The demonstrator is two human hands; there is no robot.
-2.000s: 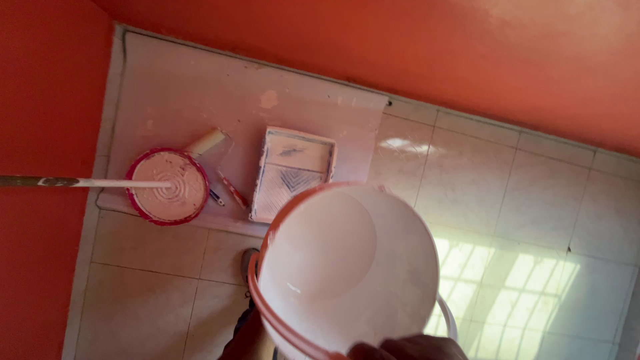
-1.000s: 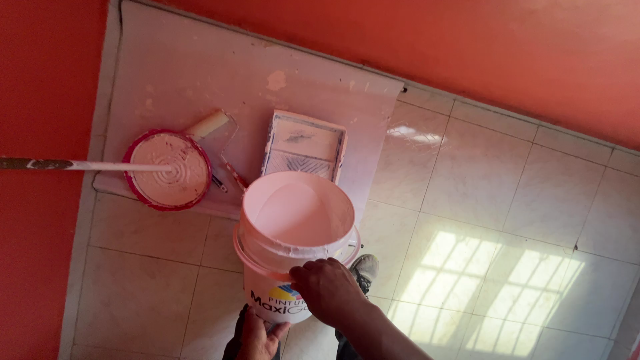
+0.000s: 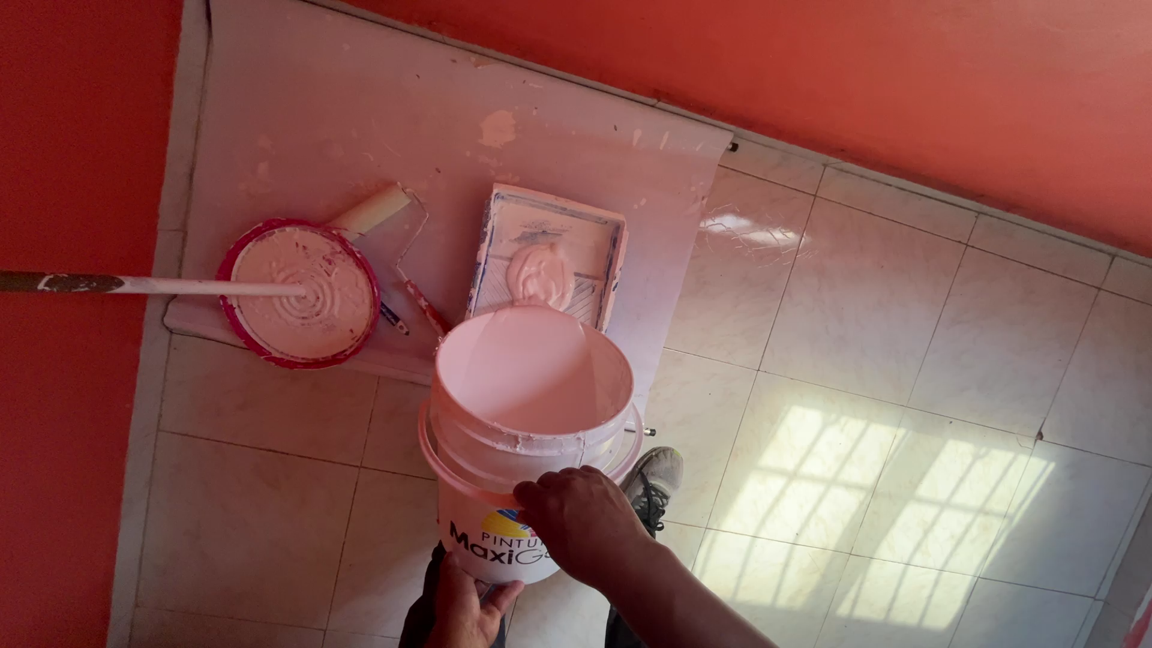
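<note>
A white plastic paint bucket [image 3: 504, 459] with pink paint inside is tilted toward a paint roller tray [image 3: 616, 261]. Thick pink paint [image 3: 542, 274] lies in a pool on the tray, just beyond the bucket's lip. My right hand [image 3: 585, 526] grips the pinkish ring around the bucket's side. Under the bucket's bottom edge, my left hand [image 3: 472, 603] holds it from below. Left of the tray lie a paint roller [image 3: 373, 211] with a red handle and a paintbrush [image 3: 393, 317]. A paint-coated round lid [image 3: 270, 337] has a long stick [image 3: 198, 286] reaching over it.
A paint-spotted pinkish sheet [image 3: 360, 117] covers the floor beneath the tray and tools. Red walls [image 3: 81, 450] stand at the left and along the top. A shoe [image 3: 660, 472] is on the tiled floor [image 3: 837, 297] right of the bucket.
Pink paint has come onto the tray, where none was pooled before. The bucket, seen from above two seconds ago, is now held lower with both hands and tipped toward the tray.
</note>
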